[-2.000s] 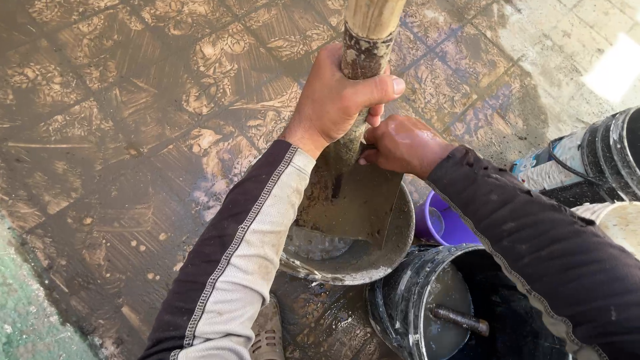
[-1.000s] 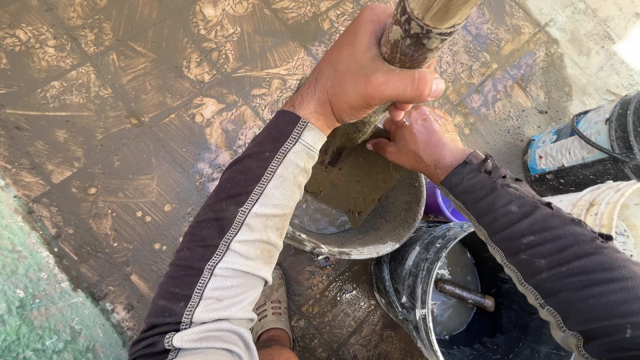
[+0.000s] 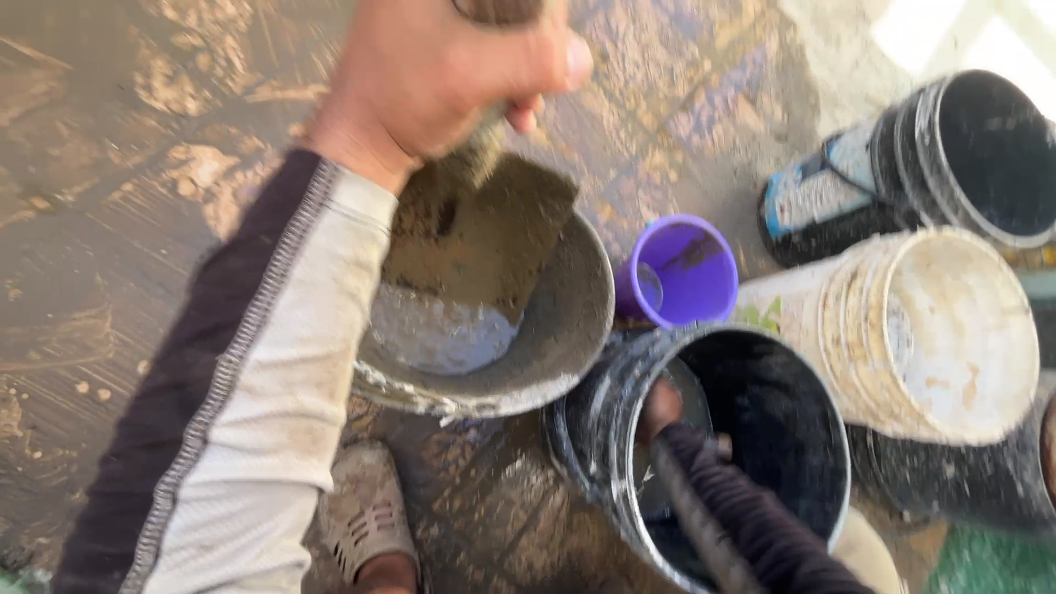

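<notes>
My left hand (image 3: pixel 454 78) grips the wooden handle (image 3: pixel 499 8) of a broad flat metal blade (image 3: pixel 495 231), likely a shovel or hoe. That blade rests tilted in a round grey bucket (image 3: pixel 586 313) with murky water at its bottom, below my left hand. Inside the black bucket (image 3: pixel 742 330) to the right is my right hand (image 3: pixel 660 408), mostly hidden by its own sleeve and blurred. A short handle end (image 3: pixel 723 446) shows beside my right wrist, above shallow grey water; whether my fingers hold it is not visible.
A small purple bucket (image 3: pixel 697 272) stands between the others. At the right are a stained white bucket (image 3: pixel 858 330) and a black bucket with a blue and white label (image 3: pixel 899 173). Wet, muddy tile (image 3: pixel 82 330) lies at the left. My shoe (image 3: pixel 367 507) is just below the grey bucket.
My right hand has left its place beside my left hand at the tool and gone down into the black bucket. My left hand still holds the handle.
</notes>
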